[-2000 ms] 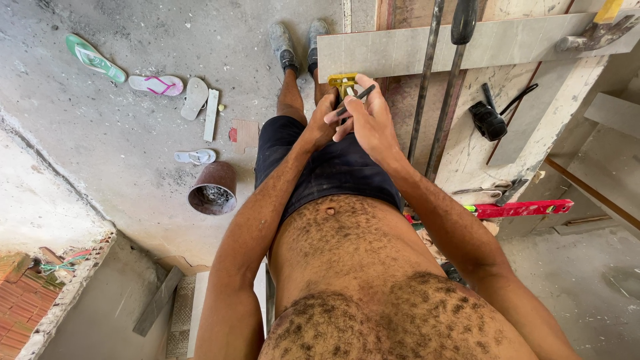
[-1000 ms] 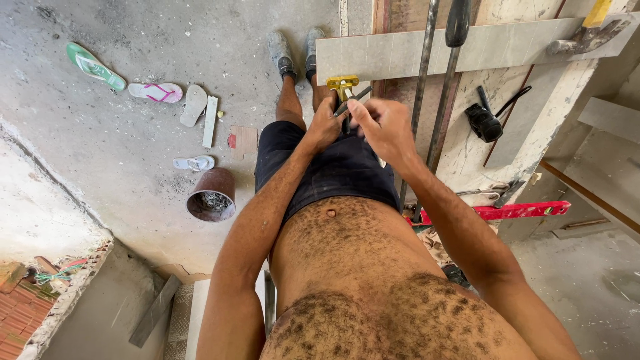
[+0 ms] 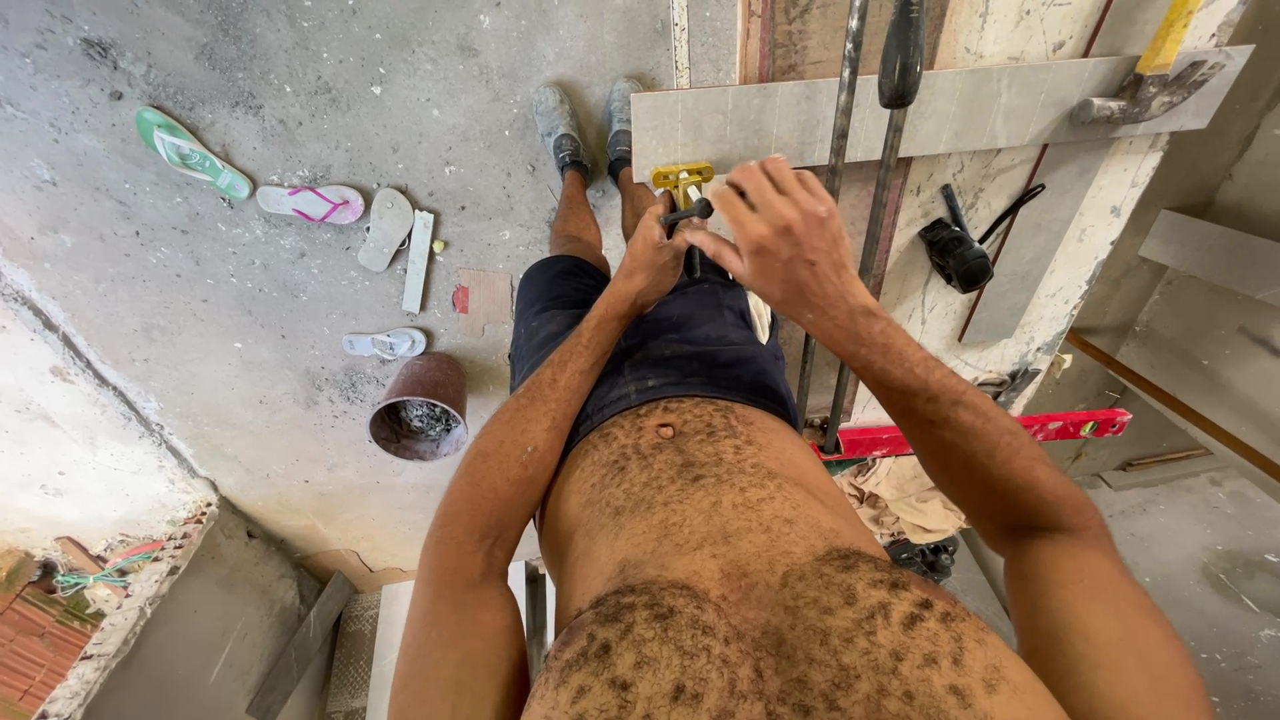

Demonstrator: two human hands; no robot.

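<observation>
My left hand (image 3: 652, 255) is closed around a small hand tool with a yellow head (image 3: 682, 178) and a dark handle, in front of my dark shorts. A black knob or lever (image 3: 690, 212) shows at its fingers. My right hand (image 3: 785, 235) hovers at the tool's right side, fingers bent and thumb pointing at the black part; whether it touches cannot be told. Just beyond the yellow head lies a long grey tile strip (image 3: 745, 125), its left end overhanging the work surface. Two metal rods, one with a black grip (image 3: 901, 60), cross over the strip.
A hammer (image 3: 1130, 98) rests on the strip's right end. Right of the rods lie a black tool (image 3: 958, 255) and a red spirit level (image 3: 1080, 425). On the floor at left are flip-flops (image 3: 195, 150), a short light strip (image 3: 418, 262) and a brown bucket (image 3: 420, 385) holding debris.
My right hand held a dark, slim piece above the tool two seconds ago; now its fingers have moved right and spread a little from the tool. My left hand keeps its hold.
</observation>
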